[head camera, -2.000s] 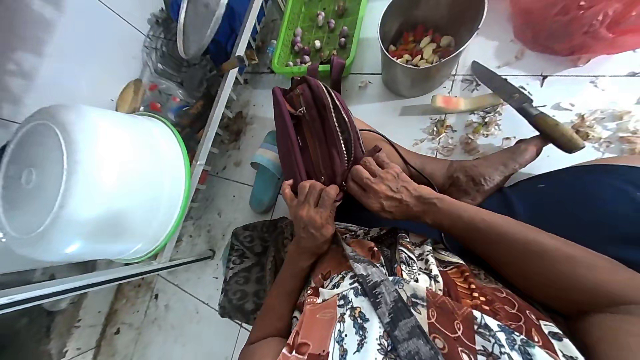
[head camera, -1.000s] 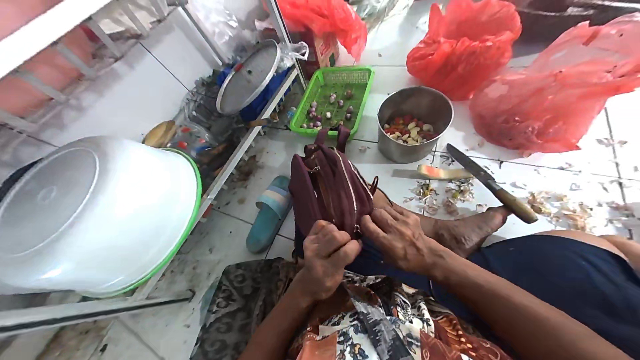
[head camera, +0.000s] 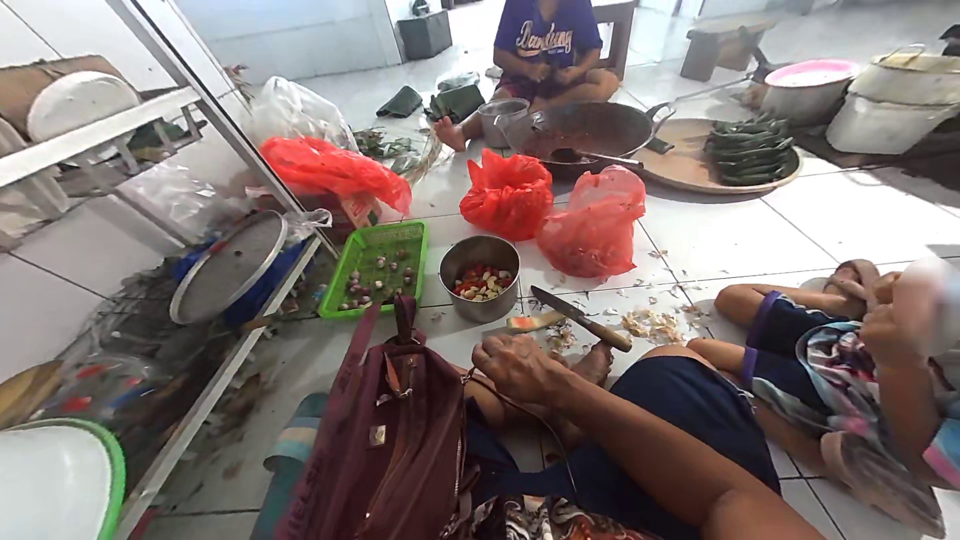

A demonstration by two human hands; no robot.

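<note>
A maroon zippered bag point(head camera: 401, 427) stands upright at the lower centre, its handle loop at the top. My right hand point(head camera: 517, 367) is just right of the bag's upper side, fingers curled; whether they pinch a zipper pull or the thin dark cord there is unclear. My left hand is out of sight. Beyond the bag are a metal pot point(head camera: 480, 279) of sliced red and pale pieces and a green plastic basket point(head camera: 380, 266) with small shallots. A knife point(head camera: 581, 319) with a wooden handle lies right of the pot, across a pale curved strip point(head camera: 535, 322).
Red plastic bags point(head camera: 506, 196) lie beyond the pot, before a large wok point(head camera: 585, 135) and a round tray point(head camera: 712, 161) of green wrapped bundles. One person point(head camera: 546, 52) sits behind the wok, another point(head camera: 847, 360) at right. A metal shelf point(head camera: 225, 375) stands left; peelings point(head camera: 649, 326) litter the floor.
The view has swung up and outward. Both hands were at the maroon bag's lower end; now the left is out of view and the right is beside the bag's upper side.
</note>
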